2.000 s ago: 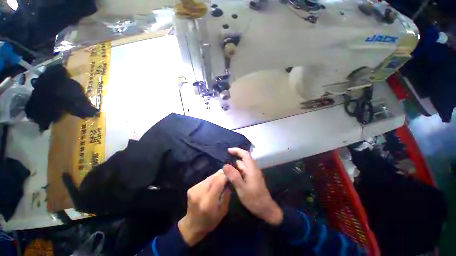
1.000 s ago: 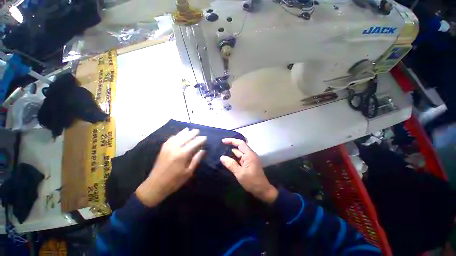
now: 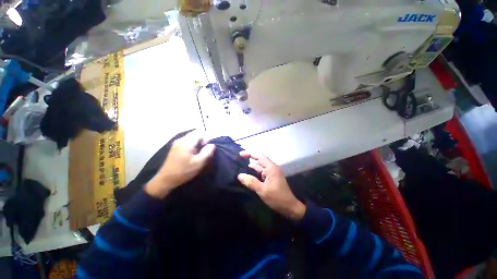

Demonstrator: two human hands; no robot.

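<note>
The black garment piece lies over the table's front edge and down on the lap, gathered in folds between my hands. My left hand grips its upper left part, fingers closed on the cloth. My right hand holds its right edge between thumb and fingers. The white sewing machine stands behind. Its presser foot and needle are beyond the cloth, not touching it. The lower part of the garment merges with the dark lap and cannot be made out.
Black scissors and a thin metal tool lie at the bed's right end. Black scraps lie on cardboard with yellow tape at left. A red crate with black cloth stands below right.
My hands first worked close together at the cloth's right edge, then my left hand moved left, lay open over the cloth and closed on it. The cloth's top edge is now bunched.
</note>
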